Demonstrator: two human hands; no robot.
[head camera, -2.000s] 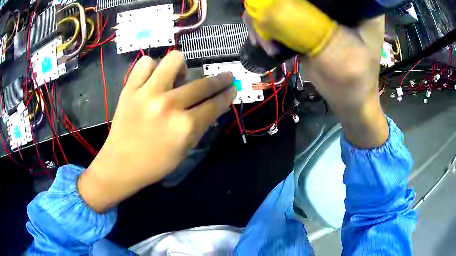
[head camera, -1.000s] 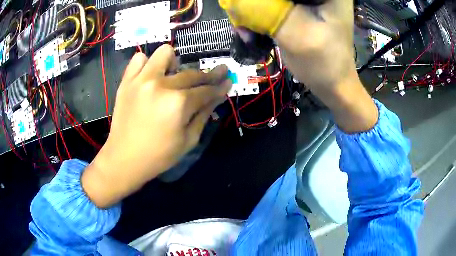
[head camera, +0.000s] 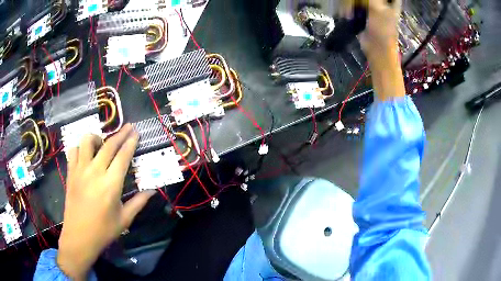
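My left hand (head camera: 96, 192) is bare, fingers spread, at the bench's front left. Its fingertips cover part of a heat sink's white base plate (head camera: 82, 131). The thumb is beside another base plate (head camera: 158, 170) with a cyan square in its middle, silver fins and copper pipes behind. My right hand (head camera: 382, 30) is at the top right, blurred and cut off by the frame edge, around a thick black tool, apparently an electric screwdriver (head camera: 347, 27). A silver metal part (head camera: 316, 23) is left of the tool.
More heat sinks (head camera: 192, 101) with red and black leads stand to the left and centre; one (head camera: 306, 94) is apart at centre right. Small white connectors (head camera: 263, 148) hang over the bench edge. Many wired units are at the upper right. A pale blue stool (head camera: 316, 230) is below.
My right hand has moved away with the black tool to the upper right. My left hand has moved left, its fingers more spread. The view has shifted, showing more bench.
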